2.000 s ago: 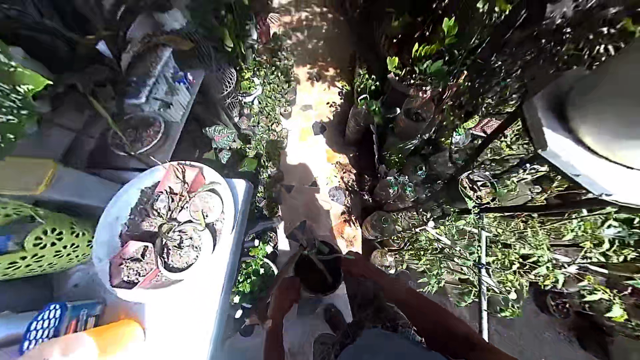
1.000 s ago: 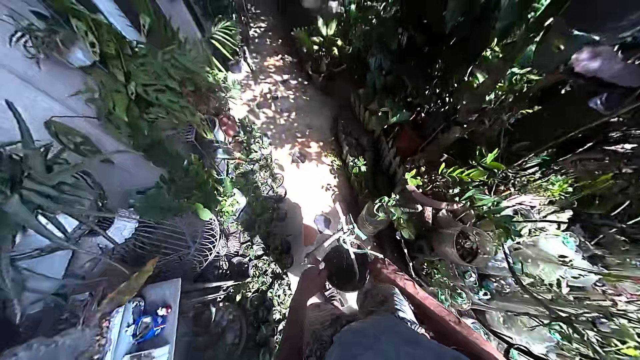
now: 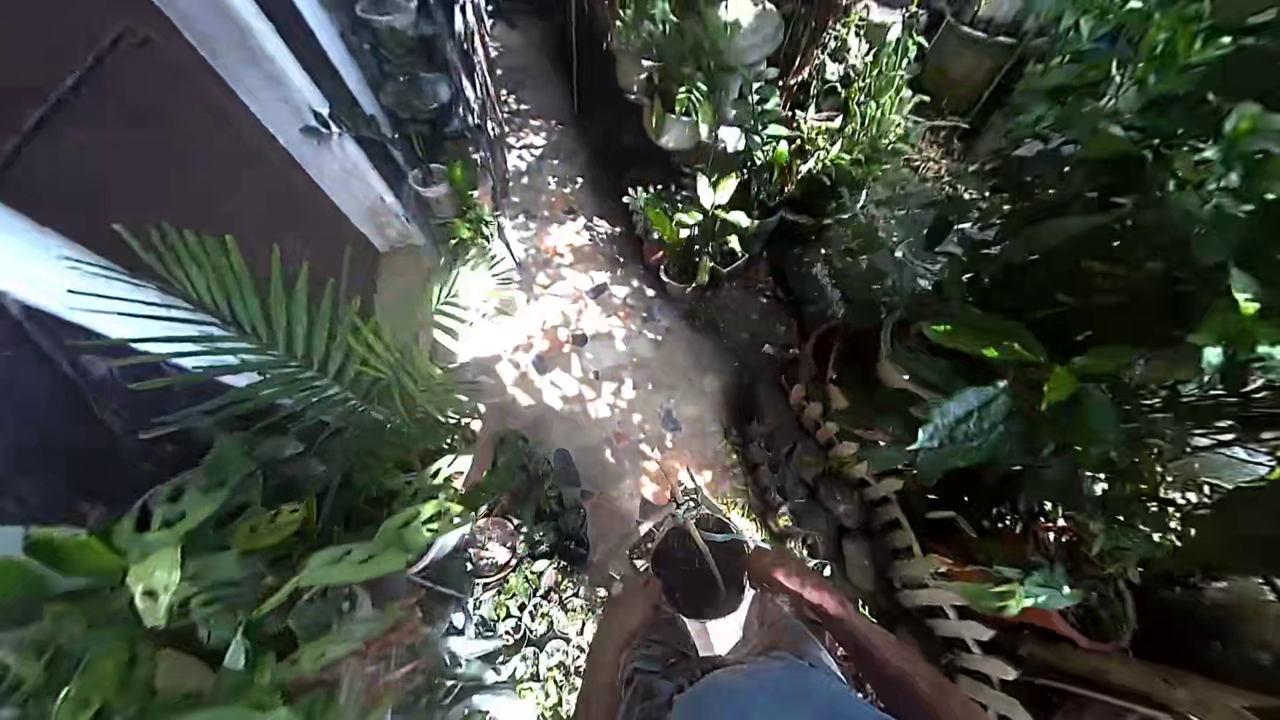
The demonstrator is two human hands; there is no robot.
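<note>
A dark round plant pot (image 3: 700,575) filled with soil is carried at waist height, low in the centre of the head view. A pale, forked plant stem (image 3: 705,550) rises out of it, with a few thin leaves over the rim. My left hand (image 3: 640,595) is closed on the pot's left side. On the opposite side my right hand (image 3: 765,570) grips the pot near its rim. Most of the fingers are hidden in shade or behind the pot.
A sunlit paved path (image 3: 600,370) runs ahead. Palm fronds (image 3: 290,340) lean toward it from the left, above broad-leaved plants (image 3: 170,570). Small pots (image 3: 530,640) line its lower left edge. A potted plant (image 3: 700,230) and a stone border (image 3: 830,480) flank the right side.
The view has moved along the path; the table with the white round tray at the left is out of sight, and palm fronds and a wall have appeared. Both hands still hold the pot.
</note>
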